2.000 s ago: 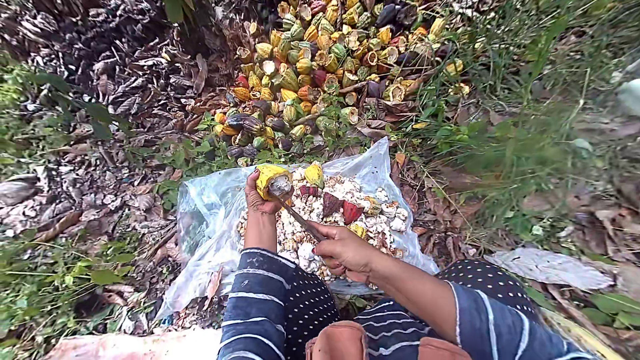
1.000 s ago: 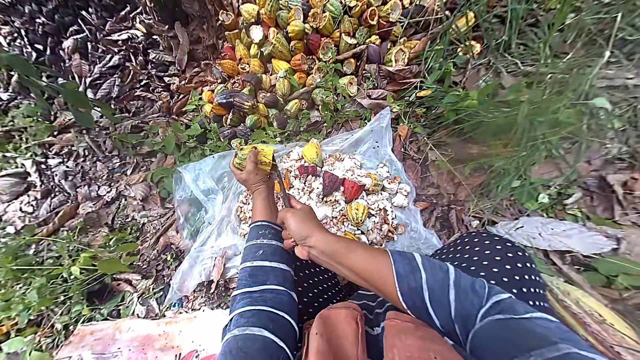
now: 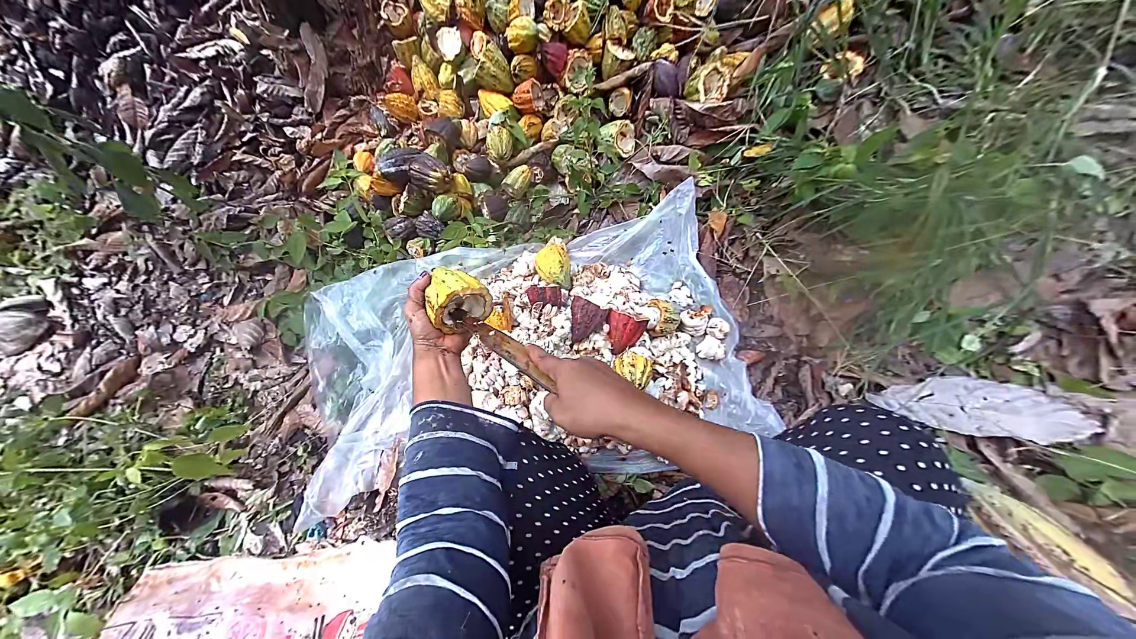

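My left hand (image 3: 432, 321) grips a yellow cacao pod piece (image 3: 455, 297), its cut opening facing right and down, dark and hollow inside with some pale pulp. The handle of a flat brown tool (image 3: 515, 357) is in my right hand (image 3: 581, 395); its tip reaches into the pod's opening, so the end is hidden. Below and right of the pod, white pulpy cacao beans (image 3: 506, 399) lie heaped on a clear plastic sheet (image 3: 355, 355). Among the beans are red husk pieces (image 3: 627, 330) and several yellow ones, one (image 3: 552, 263) at the heap's far edge.
Beyond the sheet lies a big pile of opened cacao husks (image 3: 497, 98). Dry leaves (image 3: 222, 133) cover the ground at left, and tall grass (image 3: 932, 186) grows at right. A pale printed sack (image 3: 257, 590) lies at lower left, a large dry leaf (image 3: 985, 408) at right.
The pod piece in my left hand has turned, its opening now showing toward me. The tool now reaches into it. Between two and one seconds ago another yellow piece appeared on the heap's near right.
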